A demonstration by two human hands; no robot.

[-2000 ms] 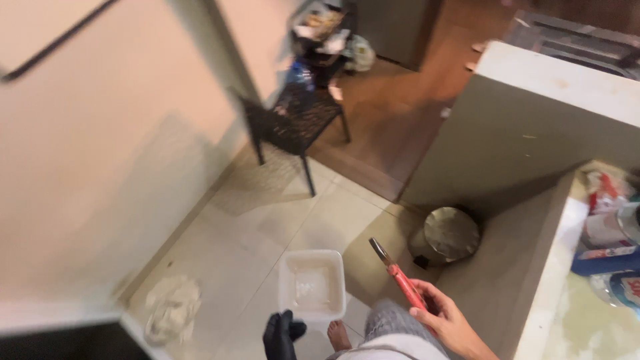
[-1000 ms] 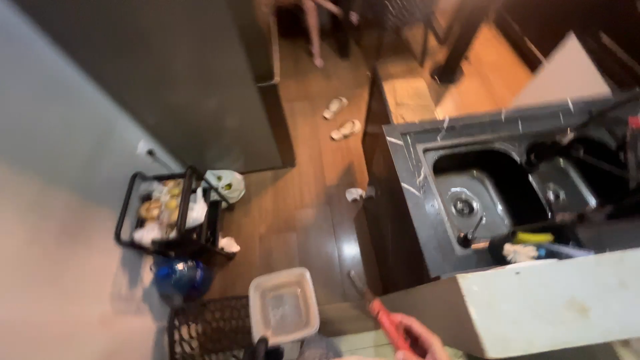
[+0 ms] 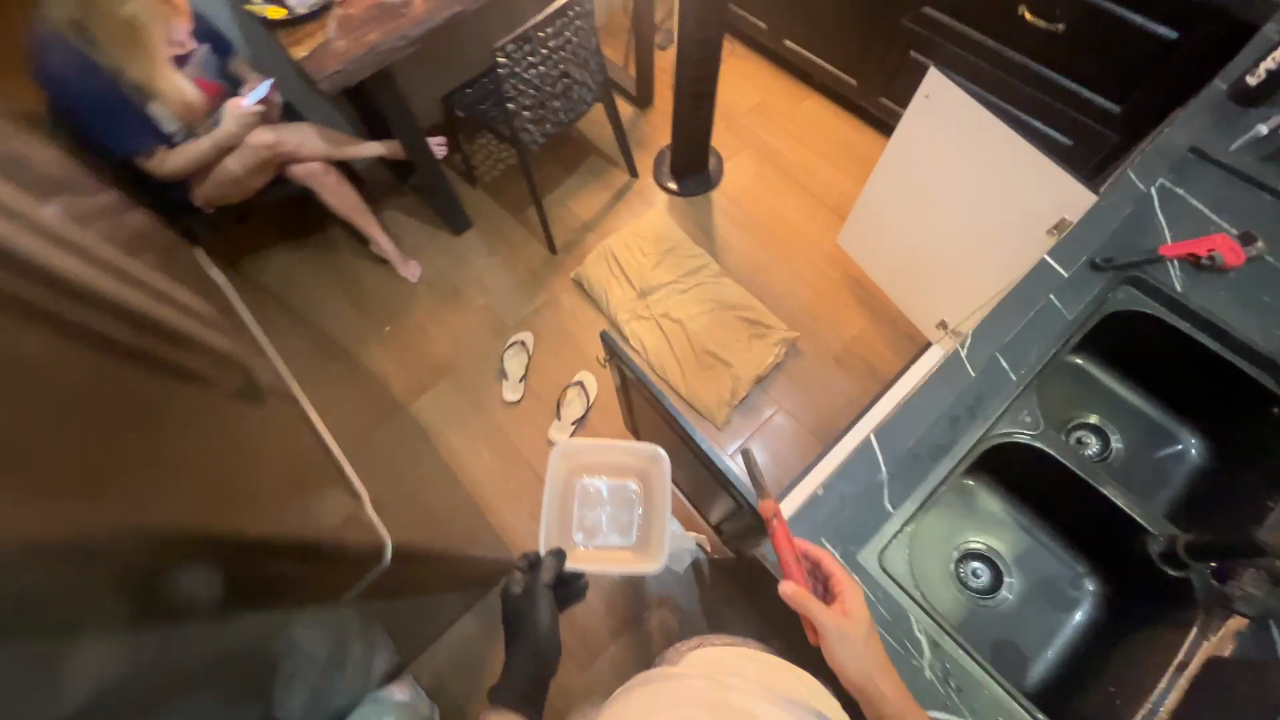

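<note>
My left hand (image 3: pixel 537 620), in a black glove, grips the near left edge of a square translucent plastic container (image 3: pixel 607 507). A little clear liquid seems to lie in the container's bottom. Bare, my right hand (image 3: pixel 835 605) is closed around the red handle of a tool (image 3: pixel 783 545) with a narrow dark metal end pointing forward; its exact kind cannot be told. The tool is to the right of the container, apart from it, beside the countertop edge.
At right, a dark countertop (image 3: pixel 875 470) holds a double sink (image 3: pixel 1000 570) and a red tool (image 3: pixel 1205 250). Open cabinet doors (image 3: pixel 690 450), a tan cushion (image 3: pixel 690 310) and flip-flops (image 3: pixel 573 405) lie ahead. A seated person (image 3: pixel 230 140) is at upper left, near a woven chair (image 3: pixel 555 80).
The view has swung from the pale-tiled area to the sink and wooden floor. The container and red-handled tool have come along in my hands.
</note>
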